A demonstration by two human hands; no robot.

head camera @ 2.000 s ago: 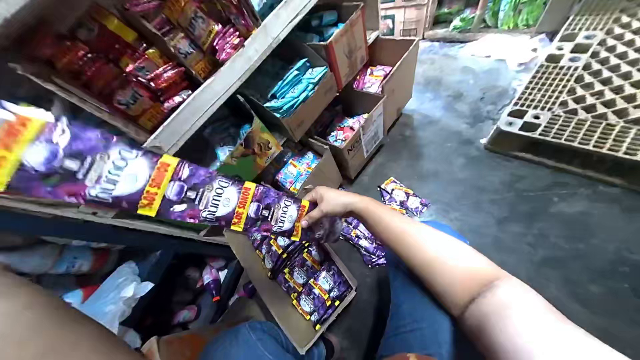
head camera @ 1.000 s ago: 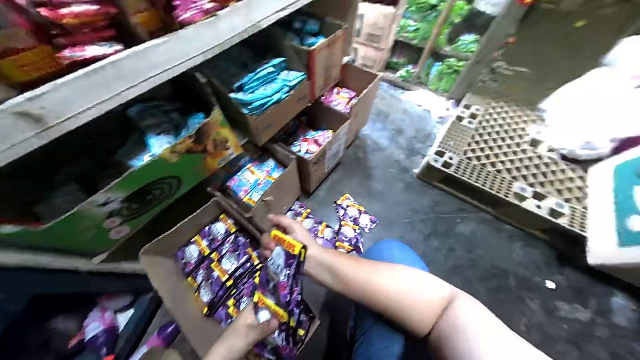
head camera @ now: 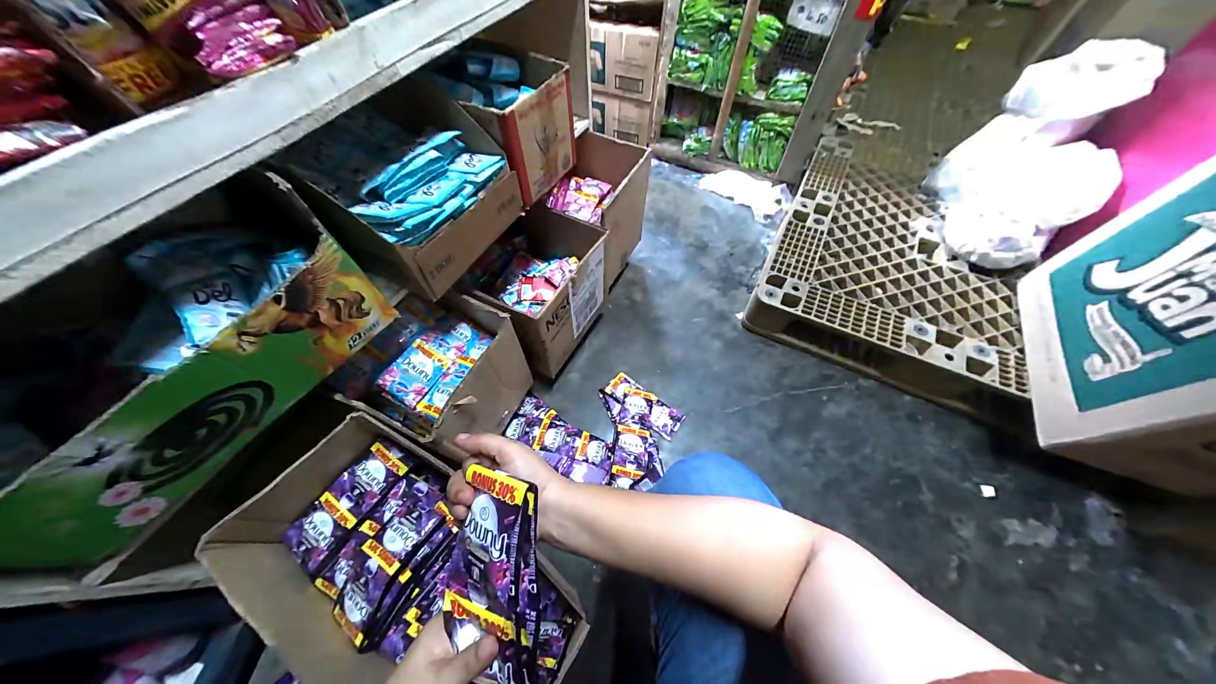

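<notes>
A folded strip of purple Downy sachets hangs between my hands over an open cardboard box. My right hand grips its upper end near the box's far right side. At the lower end, my left hand pinches a sachet with the thumb on top; part of this hand is cut off by the bottom edge of the view. Inside the box lie stacked strips of the same purple sachets. More purple sachets lie on the floor beyond my right wrist.
Boxes of blue Downy sachets, red and pink packets and teal packets stand beyond. A green carton sits under the shelf edge at left. At right are a plastic pallet and a large carton.
The sachet strip, stretched out long across the left two seconds ago, is now folded together over the box. My left hand has come to its lower end. The view has shifted.
</notes>
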